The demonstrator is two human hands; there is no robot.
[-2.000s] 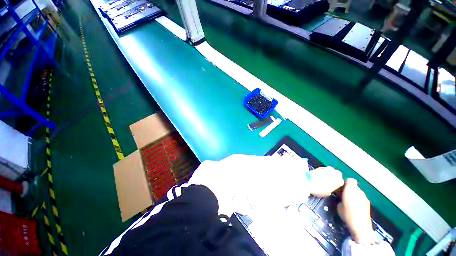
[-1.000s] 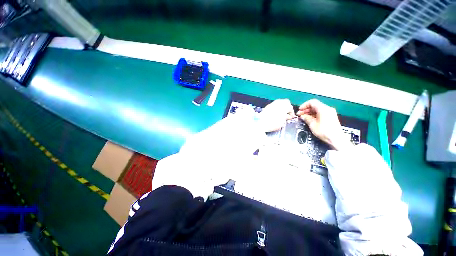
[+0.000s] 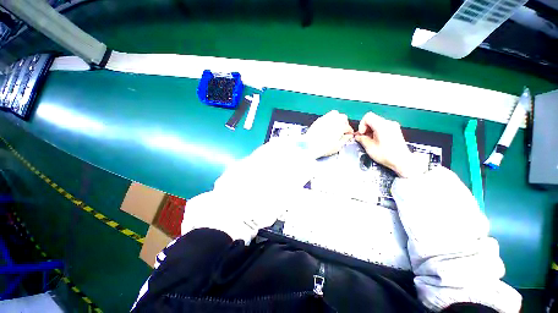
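An open computer unit (image 3: 342,223) lies on the bench in front of me, with a wide black border and a bright silver-white inside. Its dark, busy board (image 3: 374,174) is partly hidden by my hands and sleeves. My left hand (image 3: 330,131) and my right hand (image 3: 380,139) meet above the unit's far side, fingertips pinched close together. Something tiny and reddish shows between the fingertips; it is too small to name, and I cannot tell which hand holds it.
A blue bin (image 3: 220,89) of tiny dark pieces and short black and white strips (image 3: 251,112) lie beyond the unit's left. A green strip (image 3: 473,162) and a white strip with a blue end (image 3: 509,136) lie right. An open carton (image 3: 142,202) stands below the bench edge.
The view has shifted slightly since one second ago, after a large turn before that. My hands stay together over the unit's far side, with the fingertips a little closer.
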